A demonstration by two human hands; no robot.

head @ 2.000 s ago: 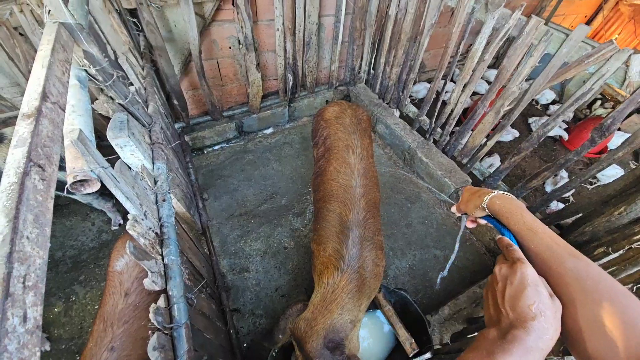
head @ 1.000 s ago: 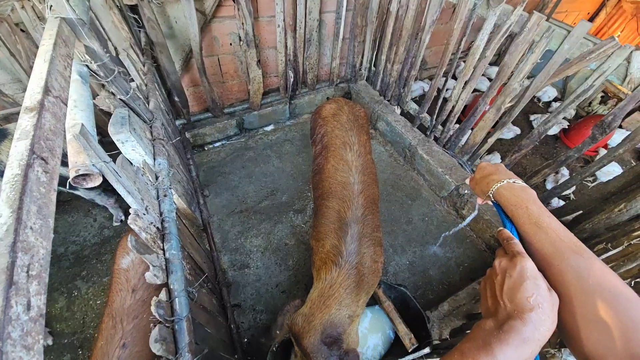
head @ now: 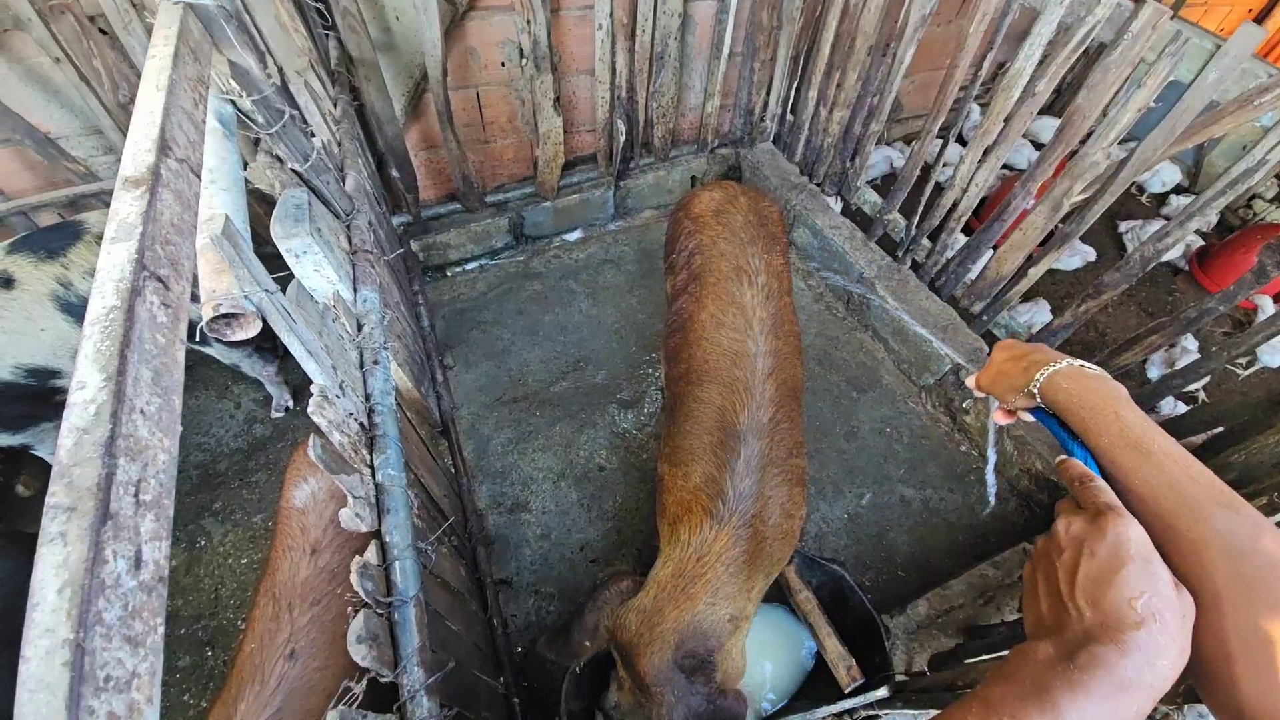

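Observation:
My right hand (head: 1020, 380), with a chain bracelet at the wrist, is closed around the end of a blue hose (head: 1068, 440). A thin water jet (head: 890, 310) leaves it toward the low block wall, and more water dribbles down below the fingers. Lower down, my left hand (head: 1105, 580) is closed on the hose, its grip partly hidden by the hand itself. A reddish-brown pig (head: 735, 400) stands left of both hands on the wet concrete floor (head: 560, 400). Its head is lowered at a black tub (head: 865, 610) holding a pale rounded object (head: 778, 655) and a wooden stick (head: 822, 628).
A wooden slat fence (head: 1075, 150) runs along the right, with white birds (head: 1160, 178) and a red feeder (head: 1235, 262) behind it. Left, a plank partition (head: 390, 480) separates another brown pig (head: 295, 600) and a black-and-white animal (head: 50, 310). A metal beam (head: 115, 350) crosses the left foreground.
The water jet now reaches up-left across the low wall; one second ago only a short stream fell below my right hand. The black-and-white animal has come into sight at the left.

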